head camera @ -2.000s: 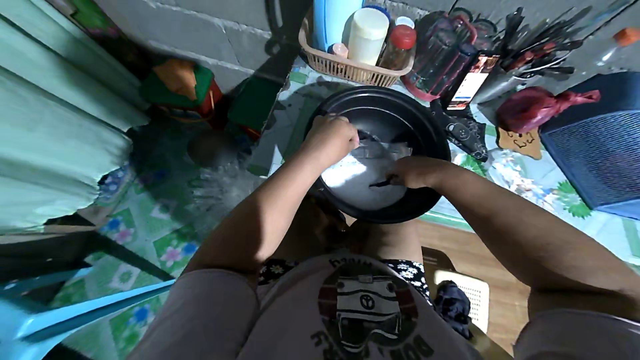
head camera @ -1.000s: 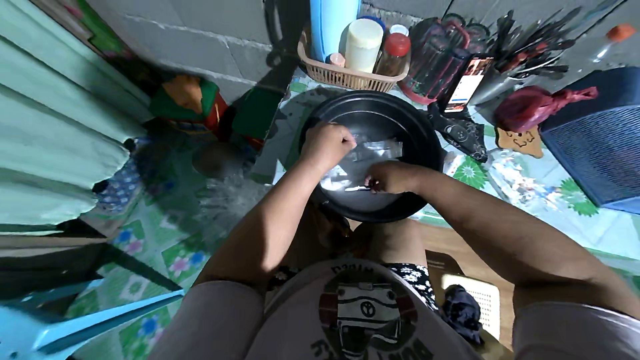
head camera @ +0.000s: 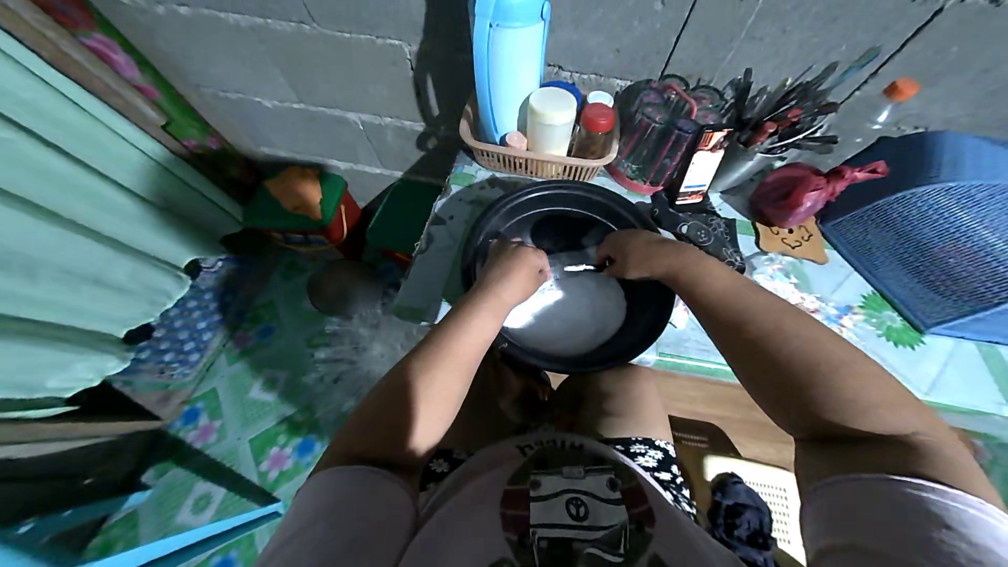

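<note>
A round black basin (head camera: 567, 358) stands at the table's edge above my lap. Inside it lies a pale, whitish substance (head camera: 579, 311) with a bright patch of light on it. My left hand (head camera: 516, 272) is curled over the basin's left part; whether its fingers hold anything cannot be seen. My right hand (head camera: 634, 253) reaches in from the right, its fingers closed on a small dark object (head camera: 600, 266) whose kind I cannot make out. A shiny clear strip, perhaps plastic, shows between the hands.
Behind the basin stand a tan plastic basket (head camera: 535, 164) with jars and a blue flask (head camera: 510, 71), a rack of glasses (head camera: 654, 134) and a lit phone (head camera: 701, 169). Farther right are a utensil holder (head camera: 736, 161), a red plastic bag (head camera: 795, 193) and a blue mesh cover (head camera: 929, 228).
Crumpled clear pieces visible between my hands a second ago no longer show there; the pale surface is more exposed. My right hand has moved up within the basin.
</note>
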